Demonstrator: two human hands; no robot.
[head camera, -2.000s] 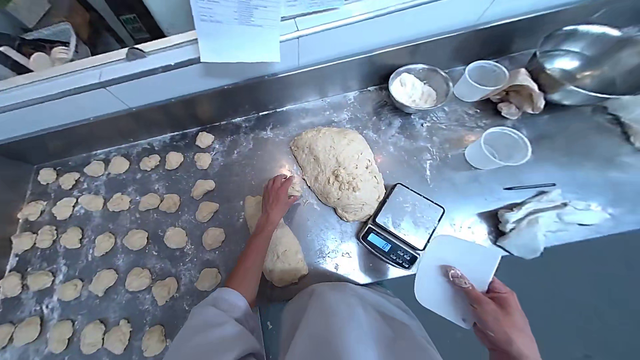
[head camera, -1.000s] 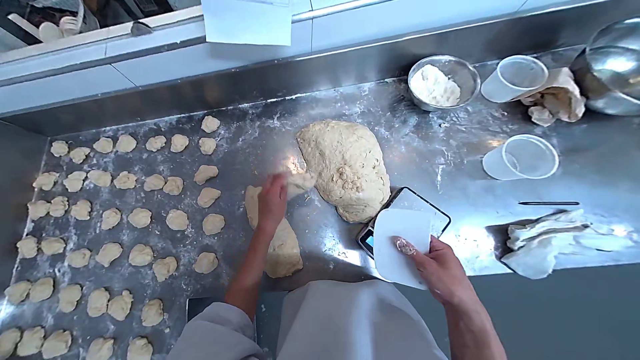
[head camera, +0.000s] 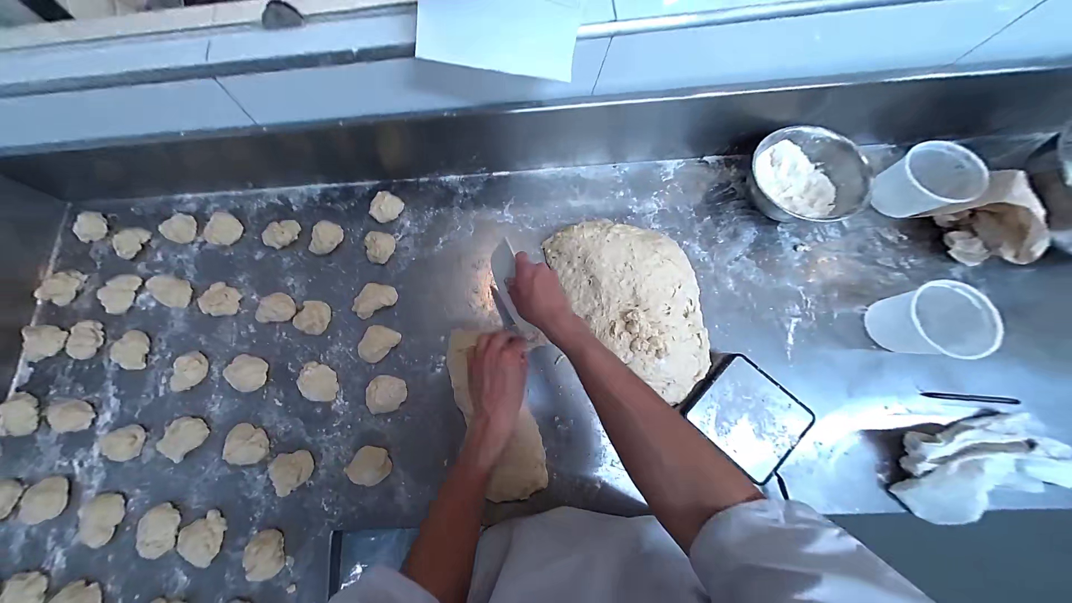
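My right hand (head camera: 540, 293) grips a flat pale dough scraper (head camera: 503, 270), whose blade stands tilted just left of a large floured mound of dough (head camera: 641, 306). Close below, my left hand (head camera: 498, 373) rests at the upper end of a long strip of dough (head camera: 517, 461); its fingertips are near the scraper's lower end. Whether they pinch a bit of dough there is hard to tell. Rows of small dough pieces (head camera: 246, 373) lie to the left on the floured steel worktop. A digital scale (head camera: 752, 419) sits at the mound's lower right, partly under my right forearm.
At the back right stand a metal bowl of flour (head camera: 794, 179) and a plastic tub (head camera: 945, 177), with a second tub (head camera: 936, 320) nearer. A black pen (head camera: 970, 398) and a crumpled white cloth (head camera: 971, 469) lie at the right. A steel upstand (head camera: 469, 138) runs along the back.
My right hand has moved left with the scraper, from over the scale to beside the large dough mound. My left hand is now nearer me, at the strip; one second ago it held a small dough piece.
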